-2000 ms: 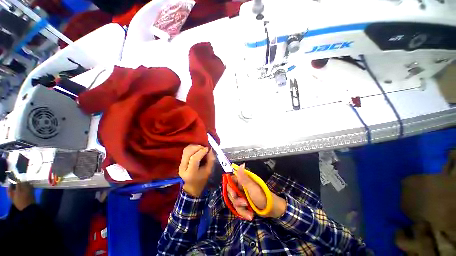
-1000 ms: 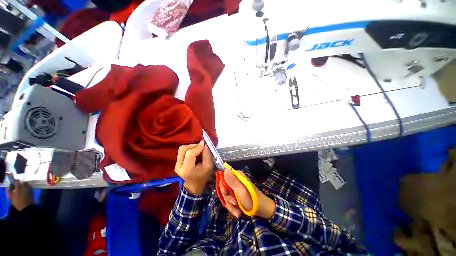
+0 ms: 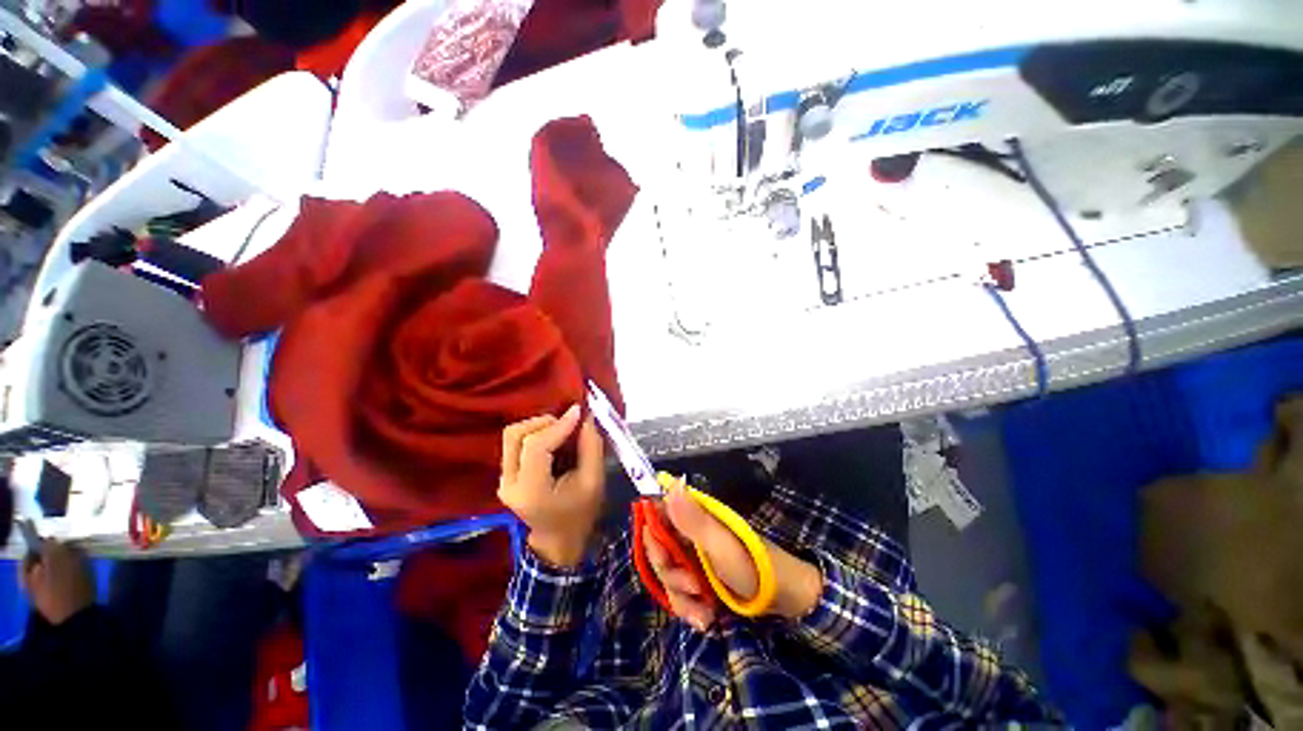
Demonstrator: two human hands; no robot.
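Note:
The dark red garment [image 3: 429, 357] lies bunched on the white table, one sleeve-like strip reaching toward the back and a white label [image 3: 333, 507] at its front left. My left hand [image 3: 552, 479] is at the garment's right front edge, thumb and fingertips pinched together; any thread or seam edge between them is too small to tell. My right hand [image 3: 707, 557] holds scissors [image 3: 743, 583] by their red and yellow loops. The silver blades point up and left, tips at the garment edge just right of my left fingertips.
A white JACK sewing machine [image 3: 929, 107] stands at the back right. Small dark snips [image 3: 826, 260] and a dark cord [image 3: 1093, 264] lie on the table. A grey motor end [image 3: 115, 369] is at left. A blue bin [image 3: 350, 628] is below the edge. Another person's hand [image 3: 60, 578] shows at lower left.
The scissors moved left and up against the left hand, then back right and slightly down. The left hand stays pinched at the garment edge. The view has shifted slightly.

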